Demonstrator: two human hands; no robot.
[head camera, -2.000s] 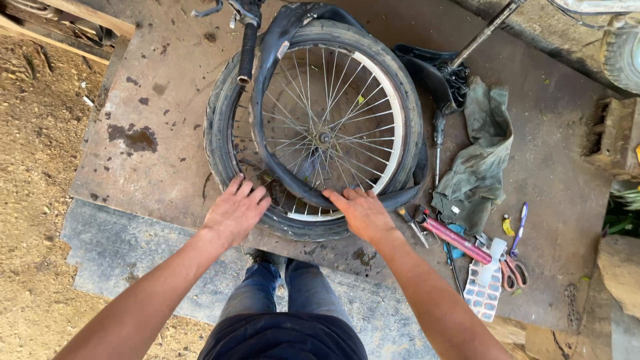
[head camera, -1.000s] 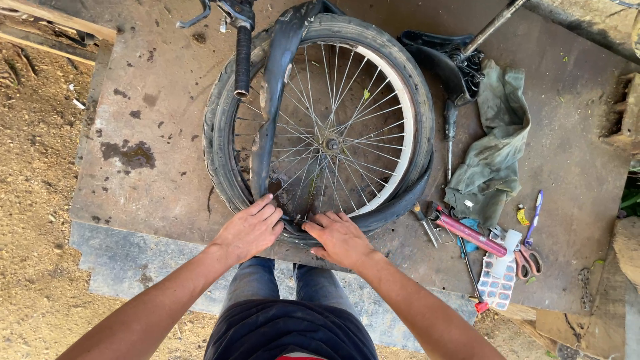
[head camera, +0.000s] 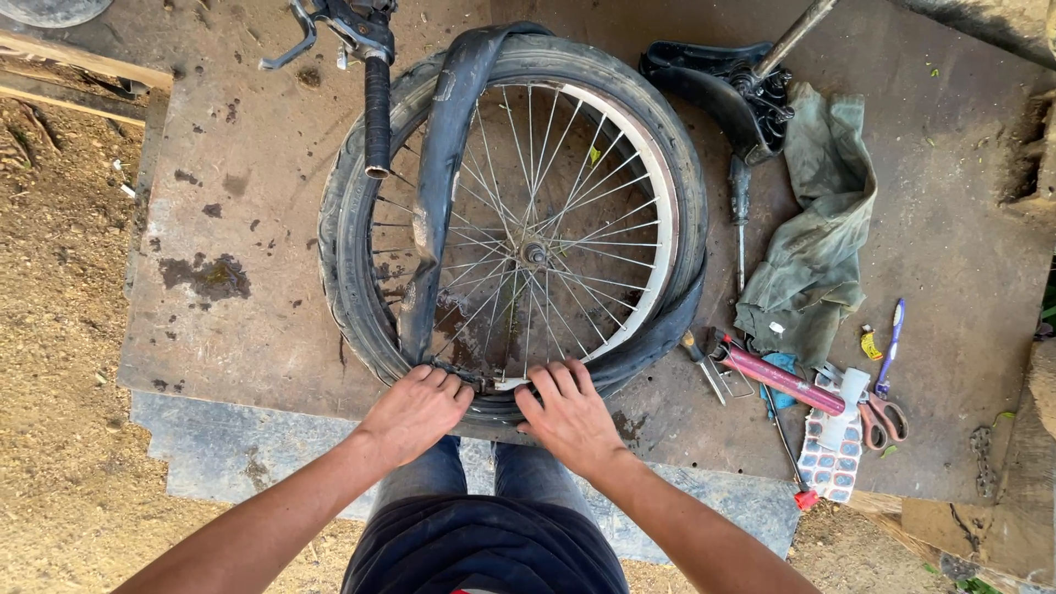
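Observation:
A spoked bicycle wheel (head camera: 535, 252) lies flat with a worn black tire (head camera: 351, 272) around its rim. A black inner tube (head camera: 433, 190) hangs out over the spokes on the left and lies along the lower right of the tire. At the near edge of the wheel my left hand (head camera: 419, 412) grips the tube where it meets the tire, fingers curled. Just to its right, my right hand (head camera: 571, 417) holds the tube and tire edge, thumb toward the rim. Between the hands a short piece of rim shows. The fingertips are partly hidden.
A handlebar grip (head camera: 377, 115) reaches over the tire's upper left. Right of the wheel lie a bicycle saddle (head camera: 714, 95), a grey-green cloth (head camera: 817, 223), a red hand pump (head camera: 780, 379), scissors (head camera: 883, 419), a toothbrush (head camera: 891, 342) and a sheet of patches (head camera: 829, 458), on a stained metal-topped table (head camera: 272, 330).
Both hands have come closer together at the wheel's near edge. The tube's left stretch, which curved across the spokes to the lower right, now runs down to my left hand.

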